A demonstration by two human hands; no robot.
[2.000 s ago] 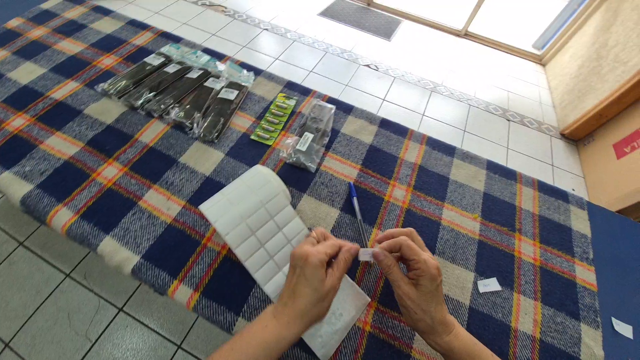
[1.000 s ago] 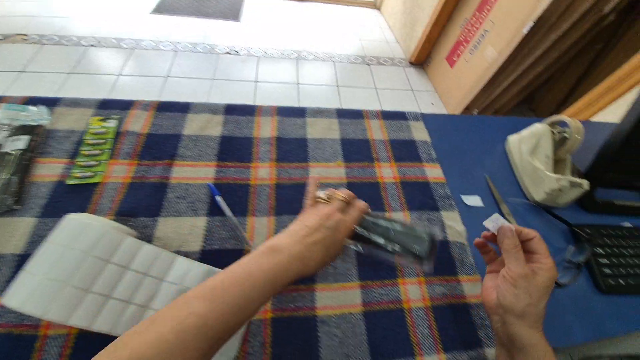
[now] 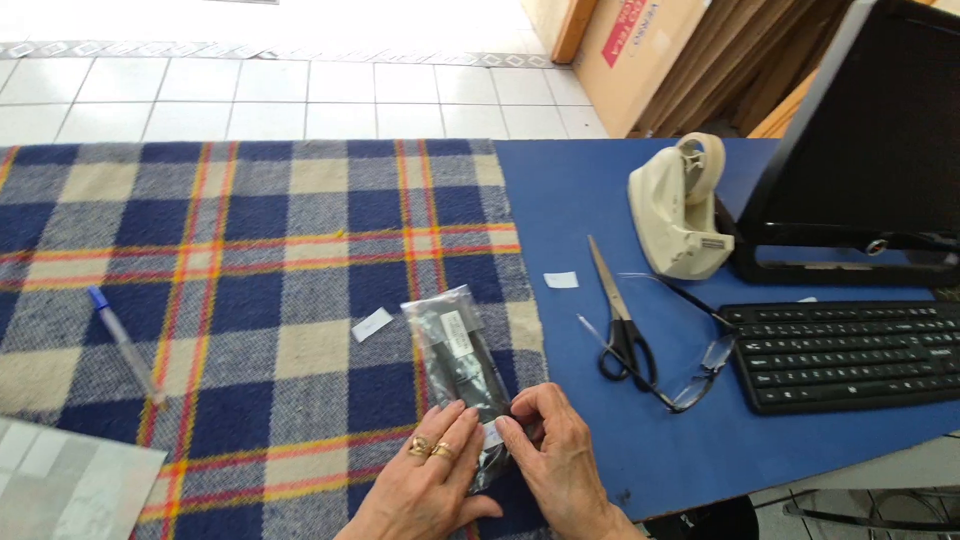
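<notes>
A clear plastic packet with dark contents and a printed label [image 3: 459, 352] lies tilted on the plaid blanket [image 3: 315, 300]. My left hand [image 3: 431, 476] rests flat on its lower left part, fingers extended. My right hand [image 3: 559, 457] pinches a small white sticker [image 3: 493, 435] against the packet's lower part with thumb and fingers. Beside the packet's upper left lies a small white paper piece [image 3: 372, 324]. At the left are a blue-capped pen [image 3: 127, 345] and the corner of a label sheet [image 3: 67, 480].
On the blue tabletop [image 3: 540, 202] to the right are another white paper piece [image 3: 561, 280], scissors [image 3: 621, 322], eyeglasses [image 3: 701, 375], a cream tape dispenser [image 3: 675, 210], a black keyboard [image 3: 847, 352] and a monitor [image 3: 862, 150]. Cardboard [image 3: 637, 52] stands behind.
The packet, blurred under my left hand a second ago, now lies still on the blanket. My right hand has come left to it with the small sticker. The view has shifted right.
</notes>
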